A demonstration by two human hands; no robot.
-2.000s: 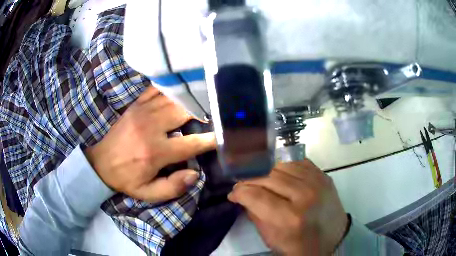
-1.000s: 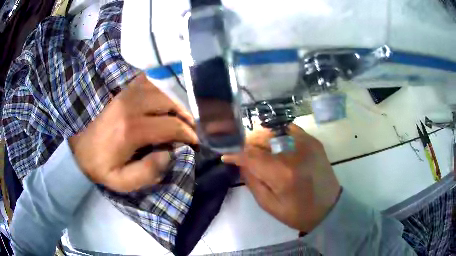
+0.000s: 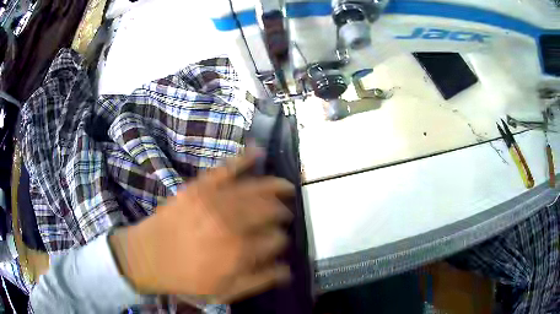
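A dark cloth panel (image 3: 283, 144) runs straight from the presser foot (image 3: 287, 109) towards me over the table's front edge. The plaid garment piece (image 3: 178, 122) lies bunched left of it. My left hand (image 3: 215, 230), blurred, lies over the dark panel and plaid cloth, below and left of the foot, with its fingertips apart on the dark panel. It hides the cloth under it. A blurred brownish shape (image 3: 460, 291) shows below the table edge at the lower right; I cannot tell if it is my right hand.
The white JACK machine head (image 3: 405, 18) crosses the top. A black rectangular pad (image 3: 447, 75) lies right of the foot. Yellow-red snips (image 3: 517, 156) and an orange-handled tool (image 3: 549, 162) lie at the right. Plaid cloth (image 3: 534, 254) hangs beyond the ribbed front edge (image 3: 430, 236).
The view has shifted, showing the foot and pad. My right hand has left the cloth beside the foot. My left hand has moved towards me, and the dark panel now lies straighter.
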